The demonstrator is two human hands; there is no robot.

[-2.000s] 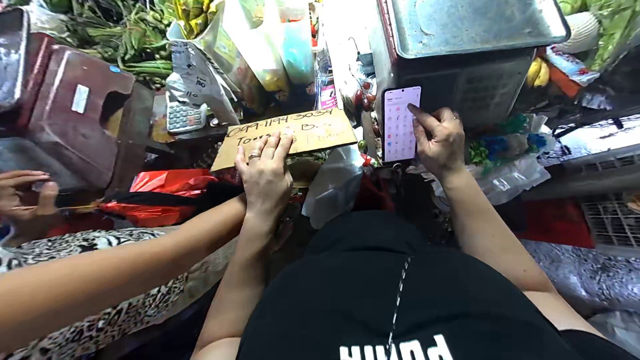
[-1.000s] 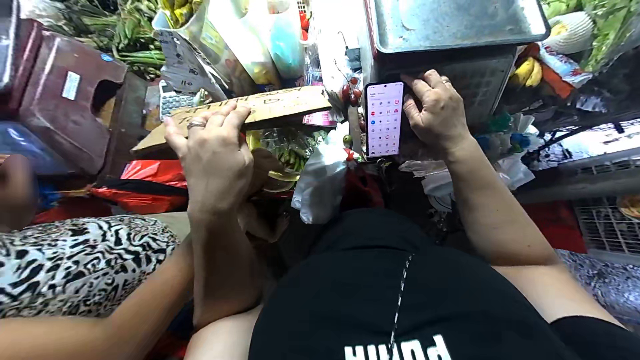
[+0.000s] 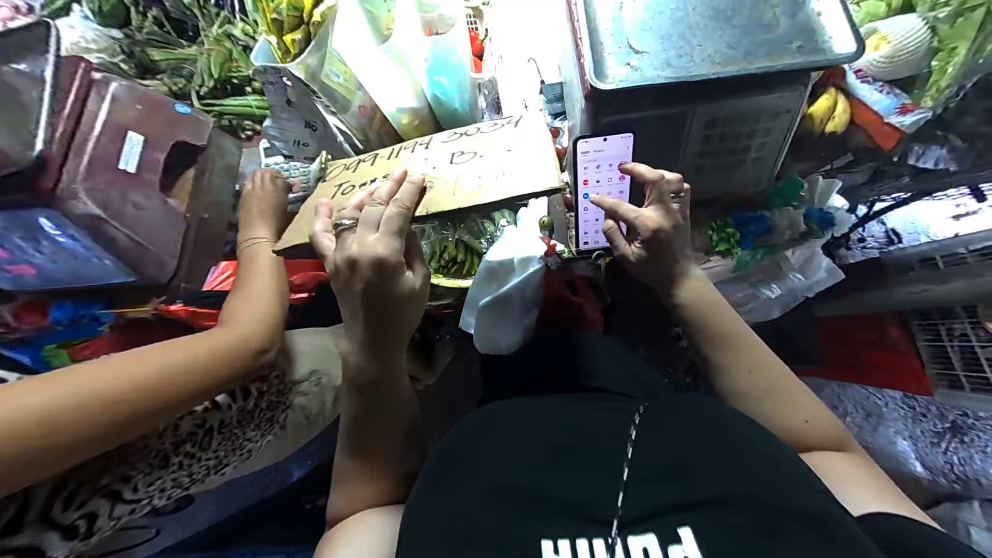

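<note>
A cardboard sign (image 3: 496, 167) with handwriting lies slanted in front of me. My left hand (image 3: 376, 232), with a ring, grips its near edge, fingers over the top and the thumb low at the edge. To the right, a smartphone (image 3: 603, 225) stands almost upright by a dark box, its lit screen showing rows of app icons. My right hand (image 3: 651, 221) is at the phone's right side, fingers spread, one fingertip over the screen and another at the right edge; whether they touch cannot be told. Bagged green vegetables (image 3: 457, 252) and a white plastic bag (image 3: 508, 287) are below the sign.
Another person's hand (image 3: 265, 198) reaches to a calculator (image 3: 294, 174) at the left. A metal tray (image 3: 721, 39) tops the dark box (image 3: 697, 139). Plastic bags (image 3: 387, 70) stand behind the sign; bananas (image 3: 829, 112) lie at the right. A maroon container (image 3: 116, 170) is at the left.
The sign, tilted a second ago, now shows more of its face, with my left hand still on it. My right fingers have moved onto the phone's screen area. The other person's hand has come to the calculator.
</note>
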